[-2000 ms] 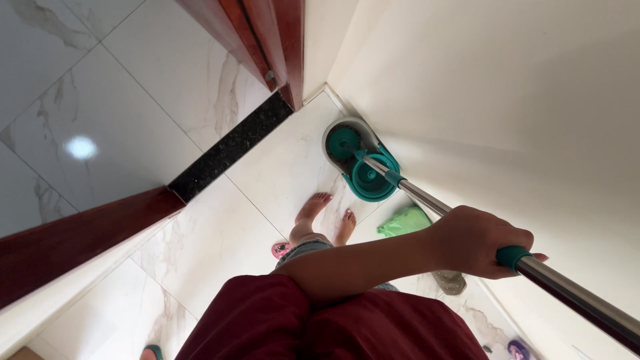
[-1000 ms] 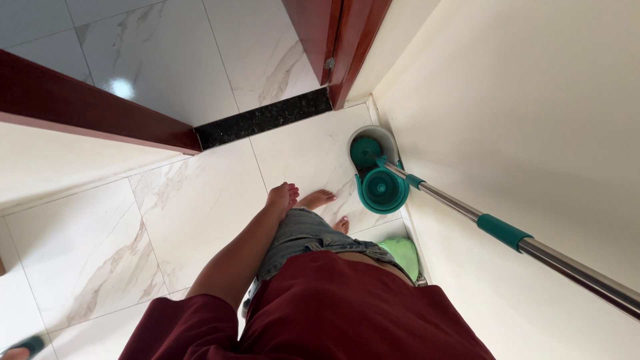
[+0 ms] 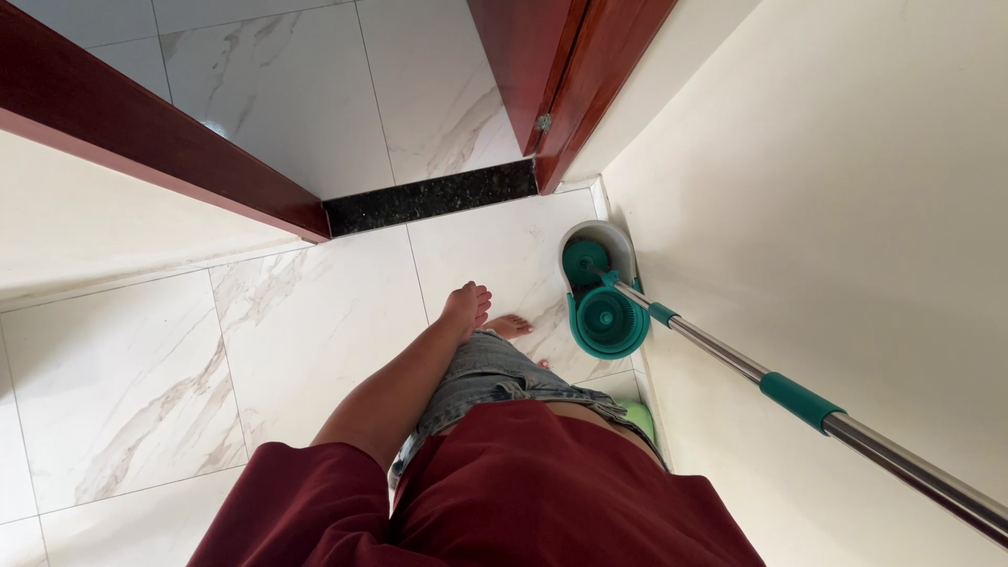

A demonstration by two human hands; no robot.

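My left hand [image 3: 468,305] hangs beside my left thigh, empty, its fingers loosely bent. My right hand is out of view. A spin mop's steel handle [image 3: 720,346] with green grips runs from the bucket to the lower right edge of the view; what holds its upper end is hidden. The mop's round green head [image 3: 585,261] is inside the grey part of the mop bucket [image 3: 622,239]. Beside the head, in the same bucket, sits the green spin basket [image 3: 606,319], with nothing in it.
The bucket stands by the right wall's baseboard [image 3: 600,198]. Ahead is a doorway with a dark red wooden frame [image 3: 173,146], a door [image 3: 531,71] and a black speckled threshold [image 3: 433,197]. A light green object [image 3: 639,417] lies by the wall, partly behind my body.
My left hand, two seconds ago on the mop handle, has let go and come down to my left side. The mop head is still in the bucket. The view has turned.
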